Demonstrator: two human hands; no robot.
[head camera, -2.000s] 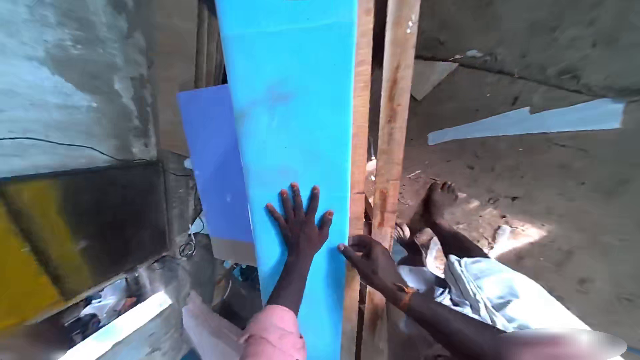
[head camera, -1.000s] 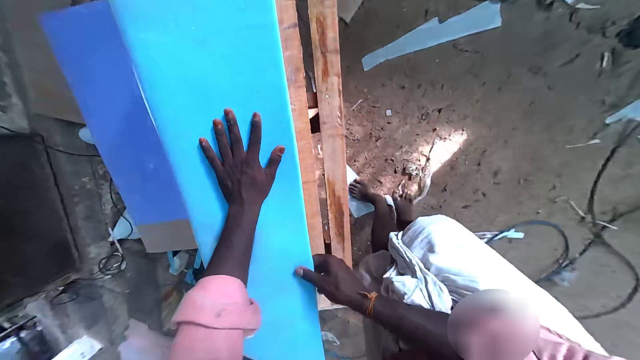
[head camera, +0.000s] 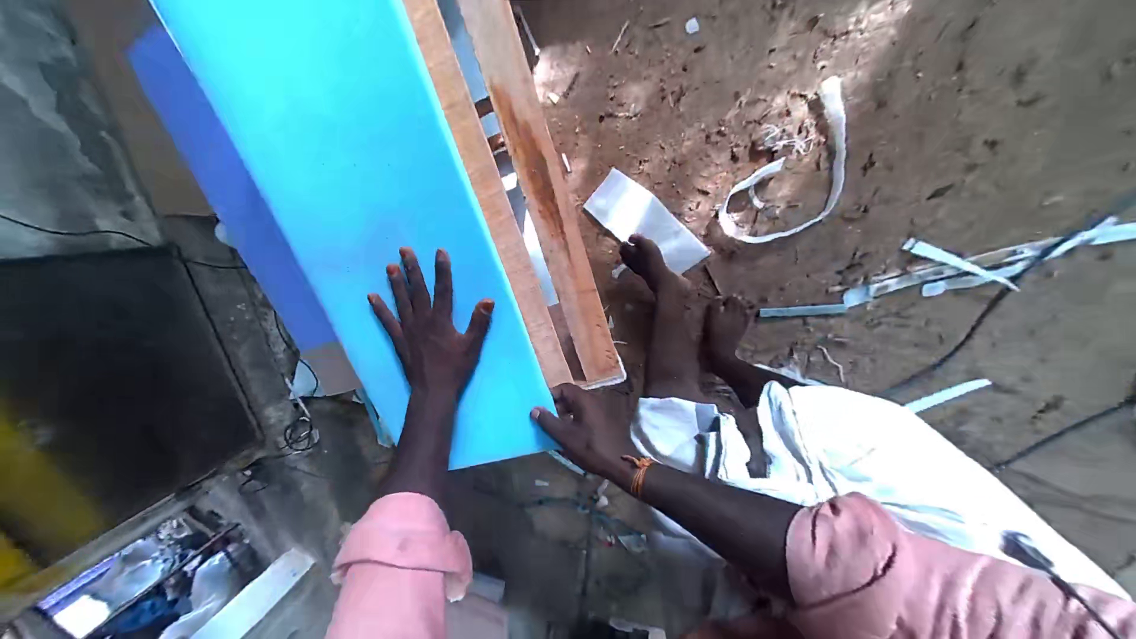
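A long light-blue sheet (head camera: 328, 133) lies over wooden boards, its near end in view. My left hand (head camera: 435, 342) rests palm down on it, fingers spread, near that end. At the sheet's near right corner is my right hand (head camera: 581, 426), its thumb on top of the edge and the other fingers over the side, partly hidden. Beyond the sheet's right edge run two wooden boards (head camera: 541, 177) with a gap between them. A darker blue sheet (head camera: 240, 195) sticks out from under the left side.
A dark panel (head camera: 115, 373) stands at the left, with a thin cable (head camera: 302, 430) beside it. On the dirt floor at the right lie a white sheet piece (head camera: 648, 217), a curled white strip (head camera: 834, 160), several cut strips (head camera: 958, 266) and black cables. My bare feet are near the boards.
The view has shifted strongly toward the near end of the light-blue sheet. My right hand has moved along the right edge to the near corner. My left hand is still flat on the sheet.
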